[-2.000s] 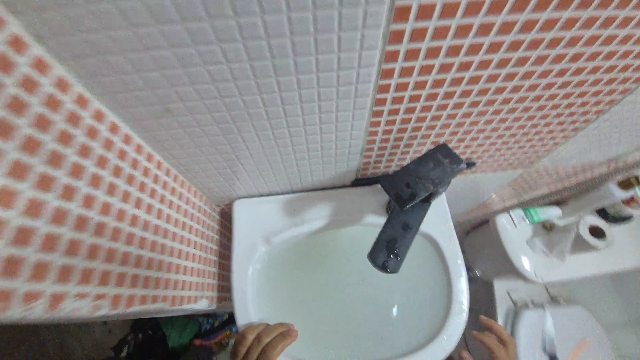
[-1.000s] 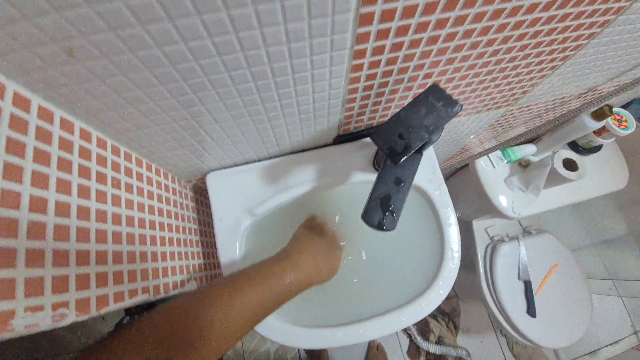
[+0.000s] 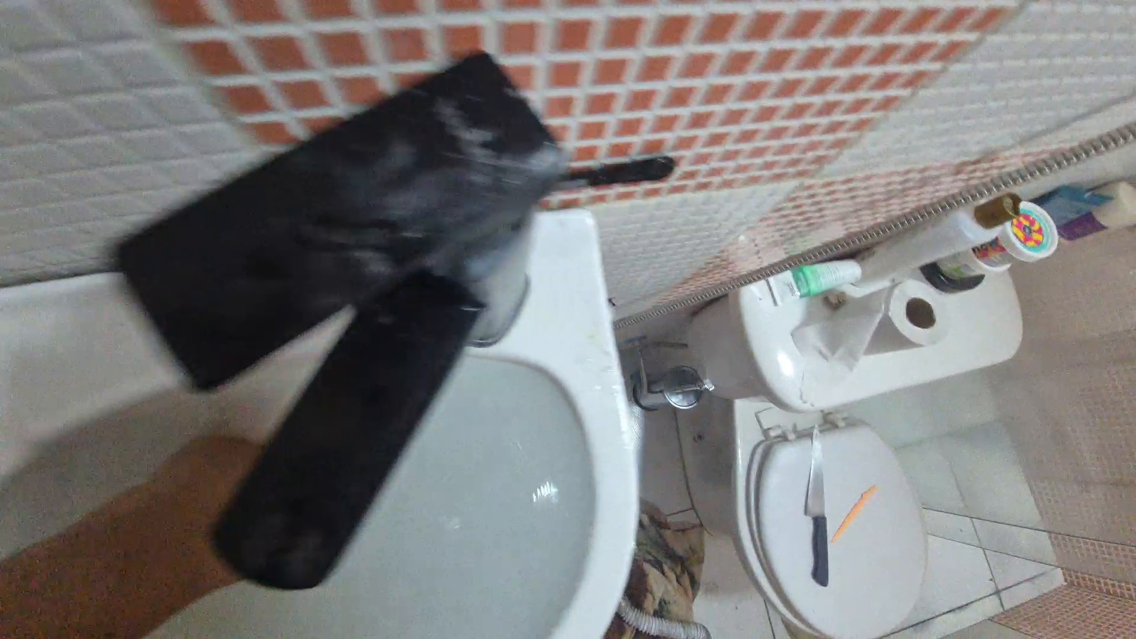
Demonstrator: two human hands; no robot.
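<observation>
A white washbasin (image 3: 612,461) holds cloudy water (image 3: 479,461). Over it, large and close to the camera, is a black faucet (image 3: 337,426) with a broad flat lever (image 3: 337,213). My left hand (image 3: 217,479) is at the basin, partly behind the faucet spout; its fingers are hidden, so what it touches or holds cannot be told. My right hand is out of view.
Right of the basin stands a toilet with a closed lid (image 3: 852,577), bearing a kitchen knife (image 3: 818,524) and a thin orange strip (image 3: 854,513). On the cistern (image 3: 958,364) are a toilet roll (image 3: 914,312), a green-and-white tube (image 3: 825,278) and several containers.
The view has swung right and moved closer to the faucet. My left hand, seen over the water a second ago, is now partly behind the spout. The right hand, at the basin's edge earlier, is gone from view.
</observation>
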